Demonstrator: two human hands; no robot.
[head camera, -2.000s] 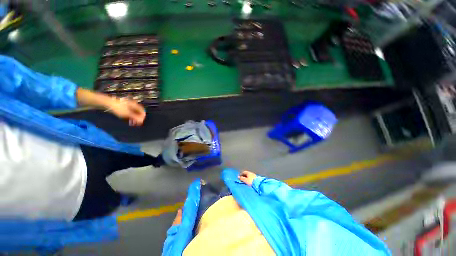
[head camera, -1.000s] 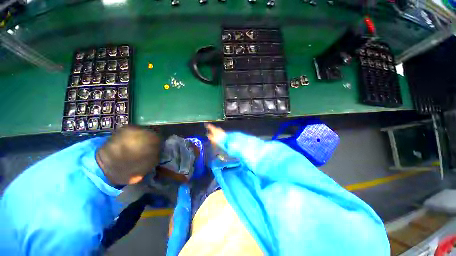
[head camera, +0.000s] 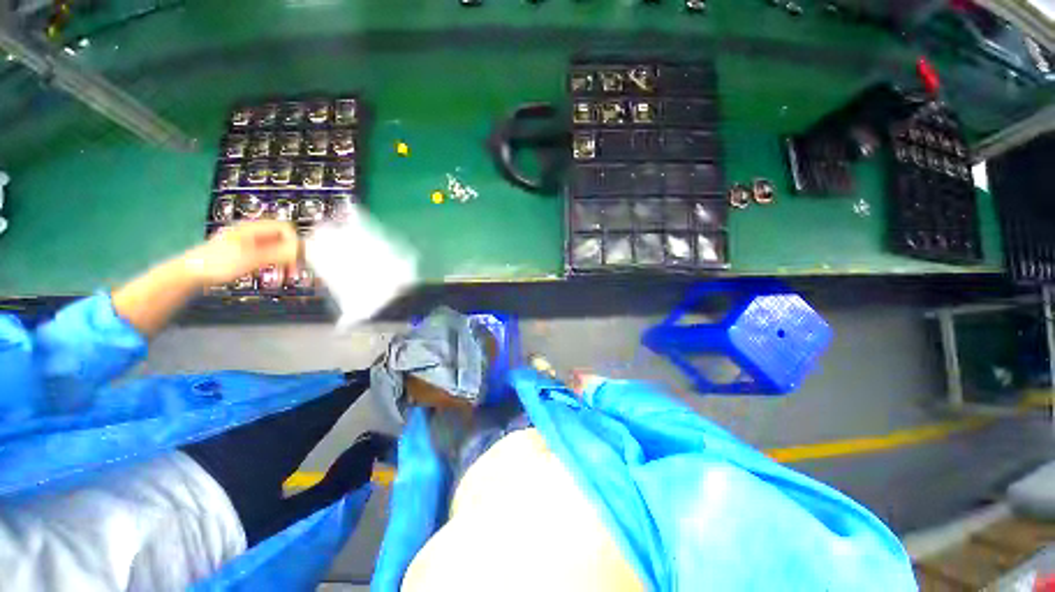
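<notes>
My right hand (head camera: 585, 380) shows small and blurred at the open edge of my blue smock; its fingers are unclear. My left hand is not visible; only the left side of the smock shows. Ahead, a black blister tray (head camera: 646, 178) on the green mat holds several watch cases in its upper pockets; its lower pockets look bare. A filled tray (head camera: 281, 161) lies to the left. Small silvery parts (head camera: 460, 189) and two yellow blobs lie between the trays. Grey-blue denim cloth (head camera: 445, 356) lies on a blue stool (head camera: 500, 347) before me.
Another person's hand (head camera: 255, 249) is over the left tray beside a blurred white sheet (head camera: 361, 268). A second blue stool (head camera: 777, 339) stands right of me. A black strap-like loop (head camera: 526, 147), two loose cases (head camera: 751, 193) and another tray (head camera: 934, 185) are on the bench.
My right hand has moved from near the bench edge back to my smock. The other person has straightened from leaning forward, and a white sheet has appeared by their hand. The view has shifted.
</notes>
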